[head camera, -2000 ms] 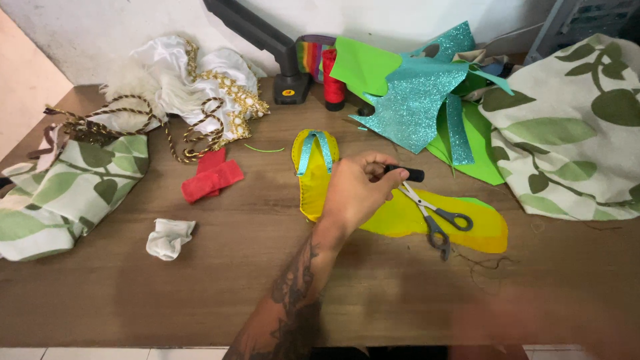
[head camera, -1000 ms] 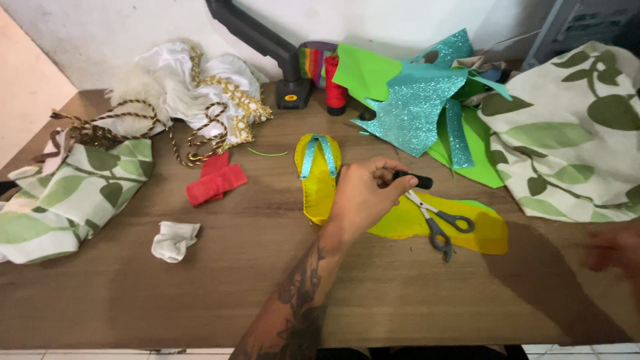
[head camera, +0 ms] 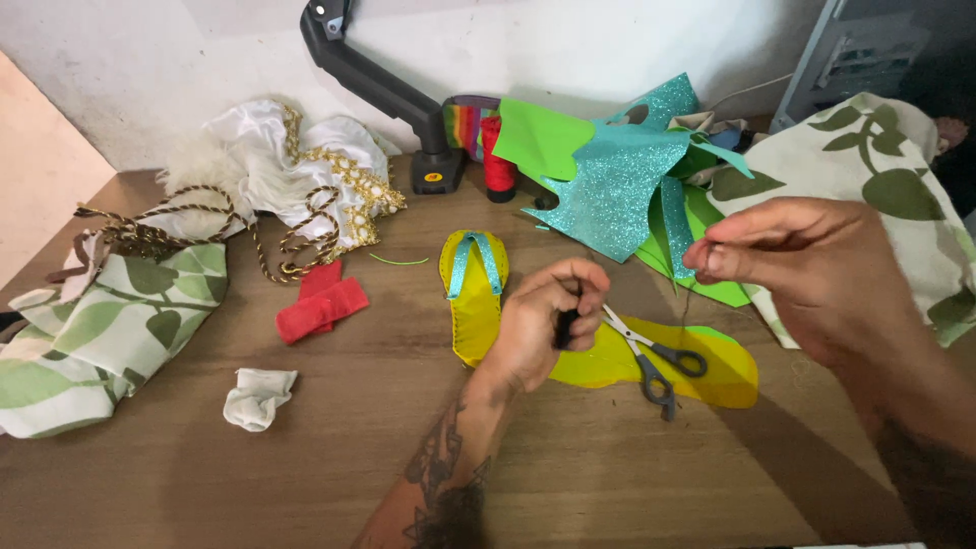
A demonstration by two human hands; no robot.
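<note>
My left hand (head camera: 549, 316) is closed around a small black object (head camera: 566, 326), perhaps a thread spool, above the yellow foam pieces. My right hand (head camera: 793, 267) is raised at the right, thumb and forefinger pinched on something too fine to make out; a faint dark thread seems to hang nearby. A small yellow sandal shape (head camera: 476, 328) with glittery turquoise straps (head camera: 474, 255) and stitched edges lies just left of my left hand. Scissors (head camera: 648, 354) with grey handles rest, blades partly hidden, on a flat yellow sole-shaped piece (head camera: 717, 374) with a green edge showing.
Glittery turquoise foam (head camera: 629, 183), green foam (head camera: 541, 137) and a red thread spool (head camera: 498, 164) stand behind, beside a black monitor-arm base (head camera: 437, 171). Leaf-print cloth (head camera: 846, 168) lies right. White-and-gold fabric (head camera: 335, 168), braided cord (head camera: 191, 213), red cloth (head camera: 320, 305) and white cloth (head camera: 259, 398) lie left.
My right hand has come up from the right edge to above the table, its fingers pinched. My left hand, still on the black object, has turned and its fingers have curled around it.
</note>
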